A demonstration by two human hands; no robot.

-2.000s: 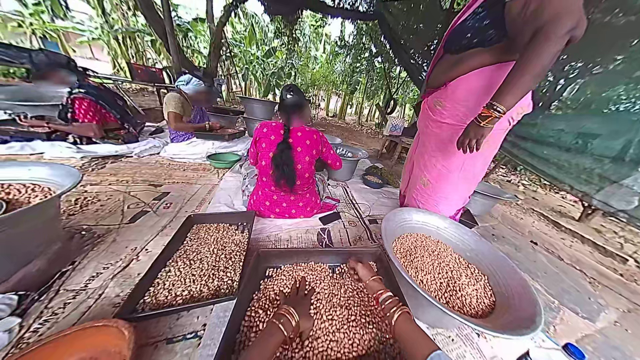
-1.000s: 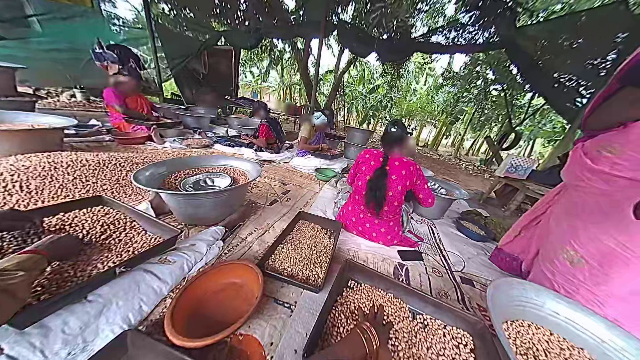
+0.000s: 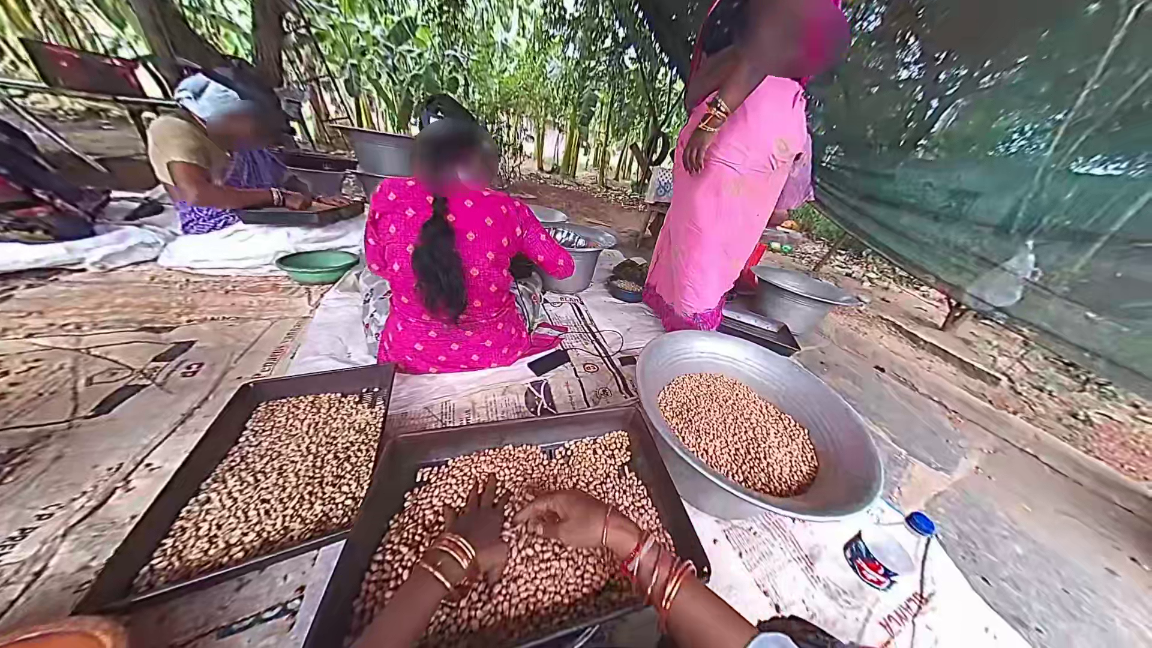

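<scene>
My left hand point(image 3: 479, 526), with bangles at the wrist, rests fingers spread on the nuts or seeds point(image 3: 540, 576) in a dark rectangular tray point(image 3: 531, 427). Close to its right, my right hand point(image 3: 567, 519) is over the same layer with its fingers bent; whether it has any pieces in it cannot be told. Left of this tray lies a second dark tray point(image 3: 225, 393) of similar pieces point(image 3: 279, 468). A wide metal basin point(image 3: 850, 450) with a heap of them point(image 3: 738, 432) stands against the right side.
A person in pink point(image 3: 450, 279) sits just ahead with their back to me; another person point(image 3: 729, 180) stands at the right. Farther left, a person point(image 3: 211, 153) sits at a tray. A plastic bottle point(image 3: 886, 549) lies beside the basin. An orange bowl point(image 3: 63, 634) is at the lower left.
The view swung left, then back right. My right hand, at the tray's far edge two seconds ago, is now nearer the middle beside my left hand.
</scene>
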